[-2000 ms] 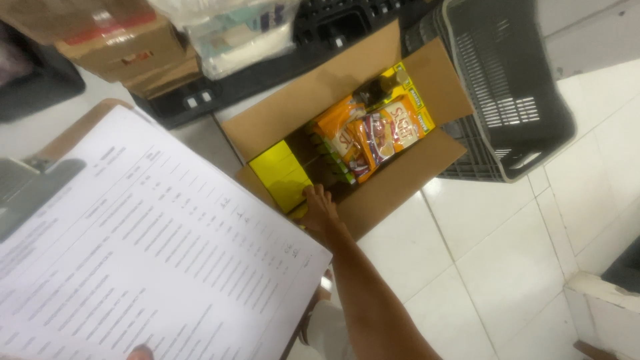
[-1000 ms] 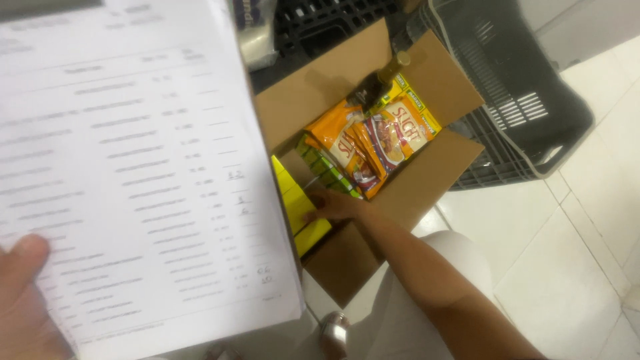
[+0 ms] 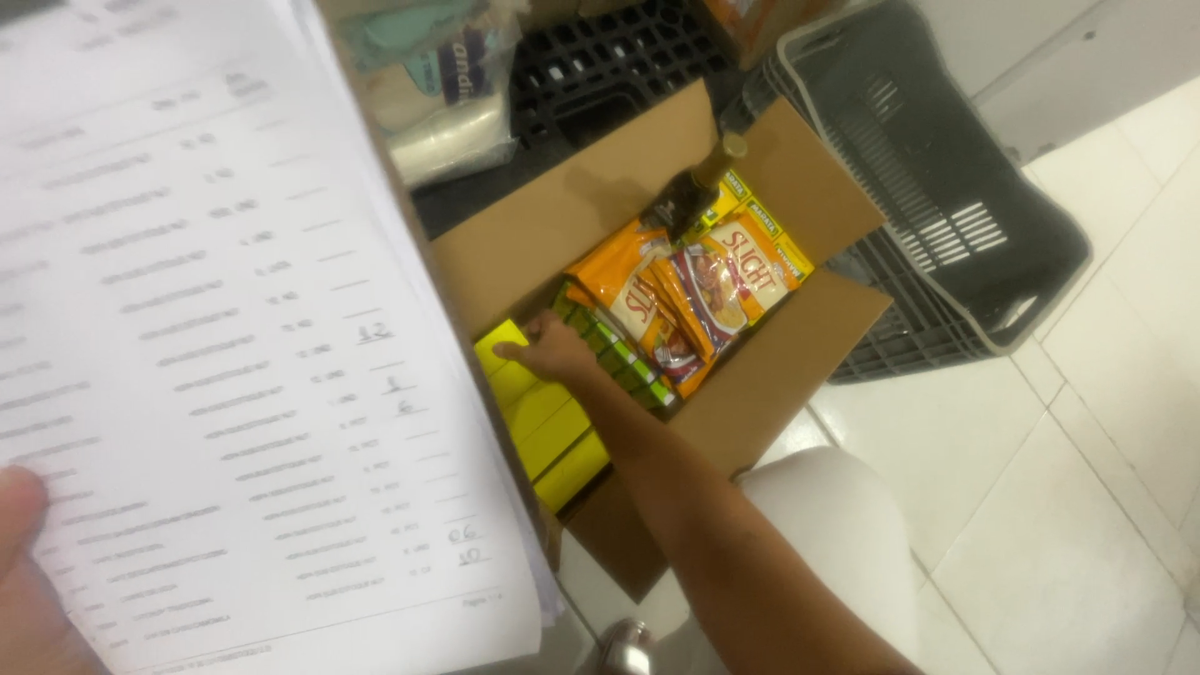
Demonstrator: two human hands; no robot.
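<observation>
My left hand (image 3: 33, 572), at the left edge, holds a clipboard with printed sheets (image 3: 281, 375) that bear handwritten marks; only its thumb and part of the palm show. My right hand (image 3: 553, 349) reaches into an open cardboard box (image 3: 572, 225). It touches the yellow packages (image 3: 544, 422) at the near-left end, and some fingertips are hidden. Beside it stands a row of green packages (image 3: 614, 352). Orange Slight packets (image 3: 741, 272) lie over these, with a dark bottle (image 3: 689, 202) and yellow Marata packages (image 3: 764, 220) at the far end.
A black plastic crate (image 3: 937, 178) stands tilted to the right of the box. Behind the box are black plastic crate gridwork (image 3: 619, 70) and clear-wrapped packs (image 3: 450, 112). A white-clothed leg (image 3: 825, 525) and a shoe (image 3: 626, 647) show below, over white floor tiles (image 3: 1012, 487).
The clipboard has come across the left of the view and covers more of it. My right hand stays at the yellow packages, its thumb now spread over them. The view has shifted.
</observation>
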